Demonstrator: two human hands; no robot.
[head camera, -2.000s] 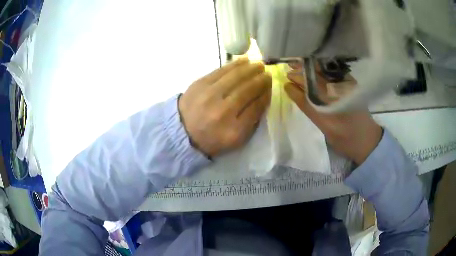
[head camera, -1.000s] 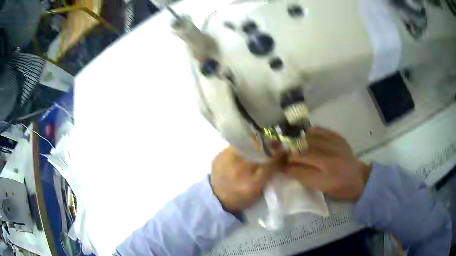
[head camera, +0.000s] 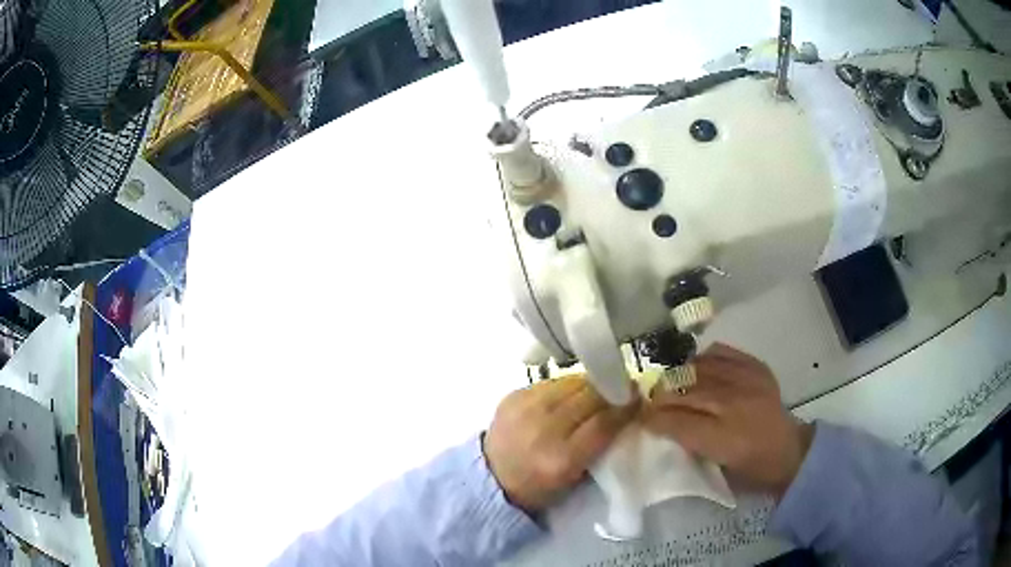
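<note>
A white fabric piece [head camera: 654, 476] lies under the needle area of the cream sewing machine [head camera: 743, 188] and hangs toward the table's front edge. My left hand [head camera: 560, 437] presses on its left side, fingers beside the cream take-up guard [head camera: 593, 327]. My right hand [head camera: 732, 421] holds its right side just below the ribbed tension knobs [head camera: 687, 316]. The fingertips of both hands, the needle and the presser foot are hidden behind the machine head.
A black flat rectangle [head camera: 863, 295] lies on the machine bed at right. A blue tray [head camera: 116, 388] with white strips [head camera: 155, 388] is at left. A black fan [head camera: 50, 133] and yellow frame [head camera: 227, 55] stand at upper left. A ruler scale [head camera: 710, 543] runs along the front edge.
The view has shifted so that more of the machine and its surroundings show, and the hands sit lower in the picture. Both hands remain on the fabric at the needle area.
</note>
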